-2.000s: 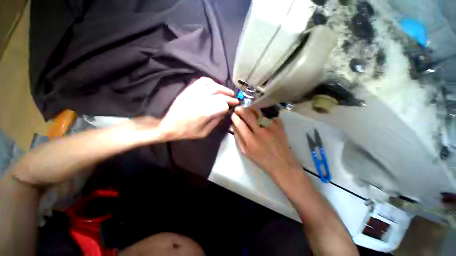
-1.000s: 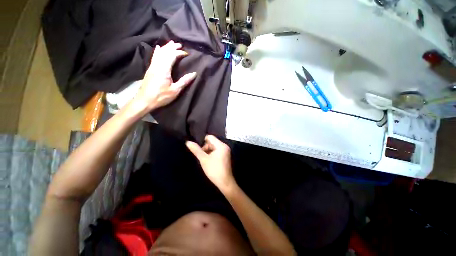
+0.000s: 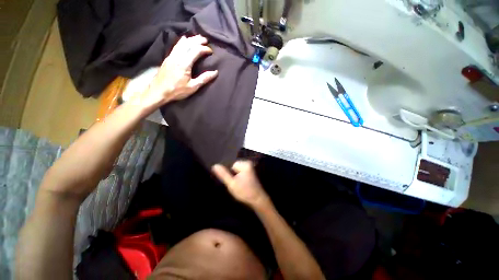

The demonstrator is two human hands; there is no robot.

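The dark brown-grey fabric piece (image 3: pixel 219 109) lies left of and under the bright blue presser foot (image 3: pixel 256 58), and one corner hangs over the bed's front edge. My left hand (image 3: pixel 183 71) lies on the cloth with its fingers spread, palm down. My right hand (image 3: pixel 238 178) is at the cloth's lower corner, in front of the bed edge. Its fingers are curled and a little blurred, and the fingertips are at the cloth's edge. The blue thread snips (image 3: pixel 347 106) lie on the machine bed (image 3: pixel 317 128), right of the needle.
The white sewing machine arm (image 3: pixel 355 22) spans the upper right. A brown cardboard extension (image 3: pixel 54 109) with orange-brown tape (image 3: pixel 111 98) is at left. Quilted grey covering (image 3: pixel 27 164) is at lower left. A red object (image 3: pixel 137 246) and a blue rim (image 3: pixel 388 199) show below the table.
My hands have moved from the needle, the left back onto the cloth and the right down to its lower corner. In the last second the cloth between them has become smoother. The view has also shifted.
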